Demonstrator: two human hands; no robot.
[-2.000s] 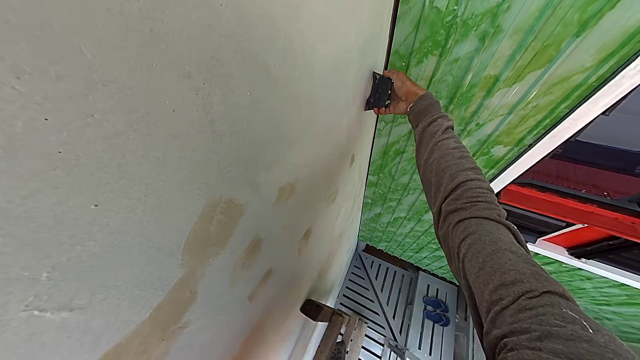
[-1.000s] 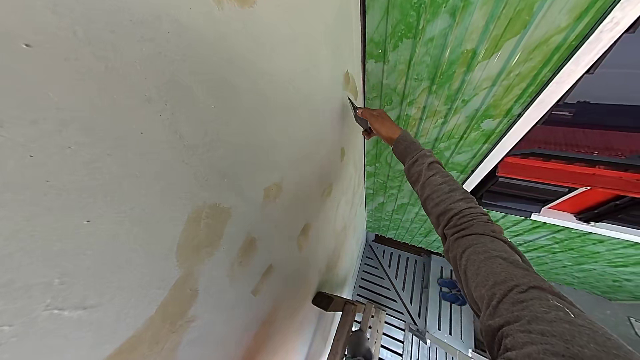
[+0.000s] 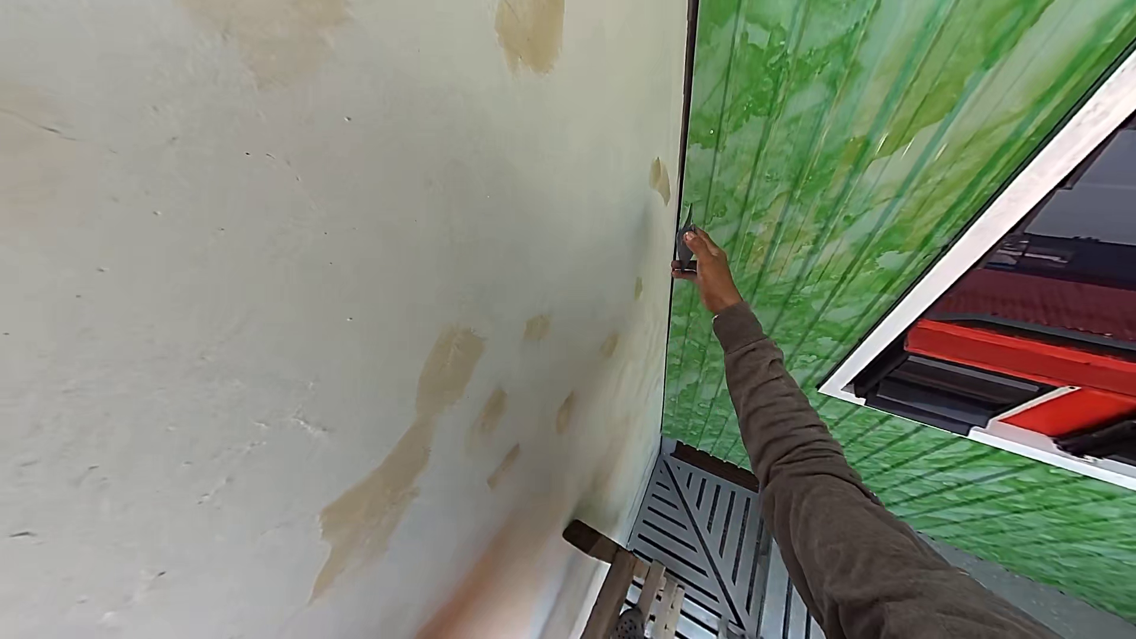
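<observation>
My right hand, at the end of a brown sleeve, grips a small dark scraper with a thin blade, close to the dark joint where the pale plastered wall meets the green ribbed panelling. Just above the scraper, a small tan filler patch lies on the wall near that joint. More tan patches, among them a long one, mark the wall lower down. An orange-brown blur at the bottom edge cannot be made out clearly. My left hand is not seen.
Below stand a wooden ladder or frame against the wall and a grey slatted surface. At right, a white-framed opening shows red and dark parts behind it. Part of a dark shoe shows at the bottom.
My right hand with the scraper has moved from the wall surface beside the upper tan patch to the joint below it. That patch was not visible two seconds ago.
</observation>
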